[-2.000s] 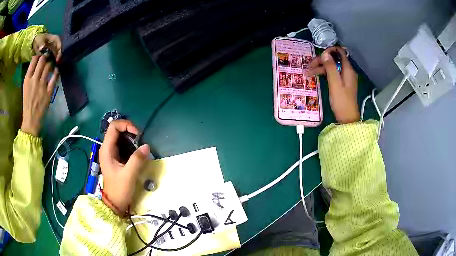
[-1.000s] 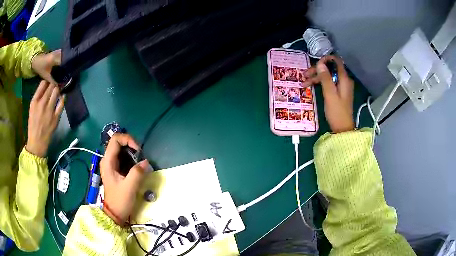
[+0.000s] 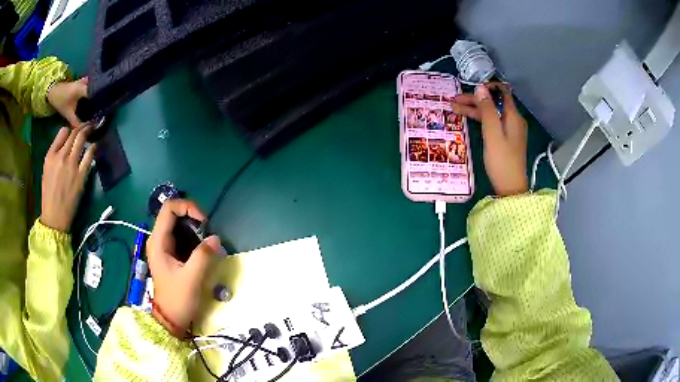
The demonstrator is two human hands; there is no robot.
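Observation:
My left hand (image 3: pixel 175 272) is closed around a round black unit (image 3: pixel 188 237) at the left edge of the pale yellow paper. Its fingers hide part of the unit. My right hand (image 3: pixel 501 138) is at the right edge of a pink-edged smartphone (image 3: pixel 437 138), with a fingertip over the upper right of the lit screen. The screen shows rows of picture tiles. A small dark blue thing (image 3: pixel 498 98) shows among the fingers of my right hand; I cannot tell whether it is held. A white cable (image 3: pixel 441 246) runs from the phone's lower end.
Black foam trays (image 3: pixel 298 67) fill the far side. A white power strip (image 3: pixel 339 317) with tangled black leads lies on the paper (image 3: pixel 279 261). A loose round part (image 3: pixel 162 198), blue marker (image 3: pixel 139 272) and looped cable lie left. A neighbour's hands (image 3: pixel 63 175) hold a dark unit. A wall socket (image 3: pixel 628 112) is right.
The picture tiles on the phone screen have scrolled upward. My right hand has shifted slightly at the screen's edge. My left hand still holds the black unit in about the same place.

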